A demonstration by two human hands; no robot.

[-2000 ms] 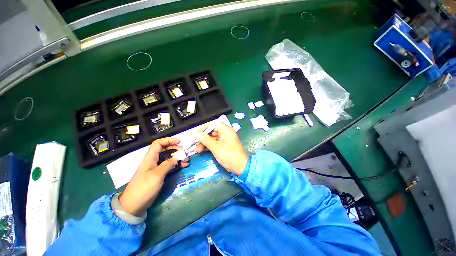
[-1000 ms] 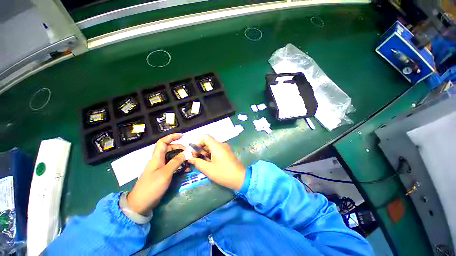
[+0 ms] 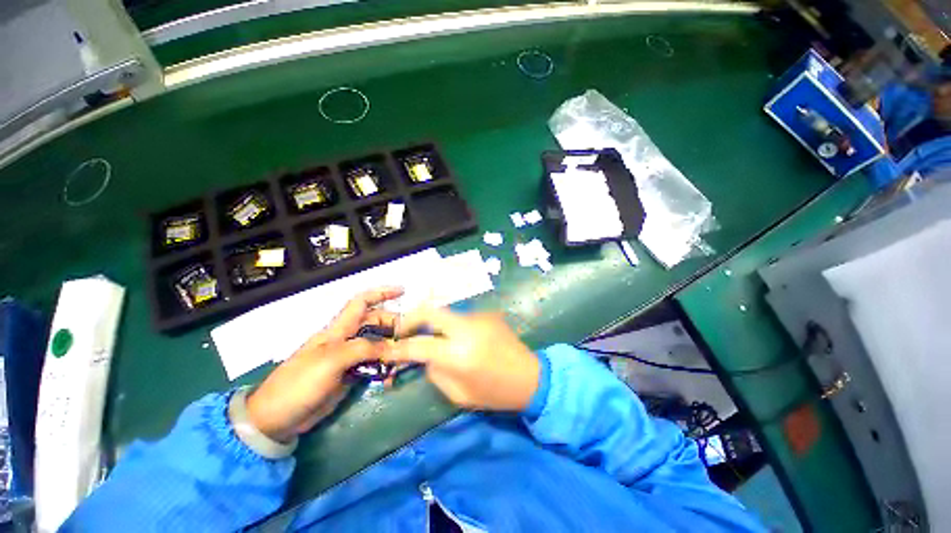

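Note:
My left hand (image 3: 313, 373) holds a small dark electronic module (image 3: 371, 366) between thumb and fingers, above the bench's near edge. My right hand (image 3: 469, 356) is blurred, its fingers over the module and touching or almost touching it. Whether it holds a tool is hidden. The black component tray (image 3: 313, 273) lies behind my hands. Dark modules with yellow and white patches sit in its pockets, and the front right pocket is empty. A white paper strip (image 3: 271, 335) lies between the tray and my hands.
Right of the tray lie white scraps (image 3: 532, 253), a black box (image 3: 632, 208) with white papers and a clear plastic bag (image 3: 667, 198). A white packet (image 3: 75, 401) and blue packet (image 3: 19, 396) lie left. A blue instrument box (image 3: 824, 112) and another person's blue sleeve (image 3: 928, 146) are at far right.
My right hand has moved from beside the module to over it, and the pale piece and tool seen at the fingers no longer show. The view has shifted slightly.

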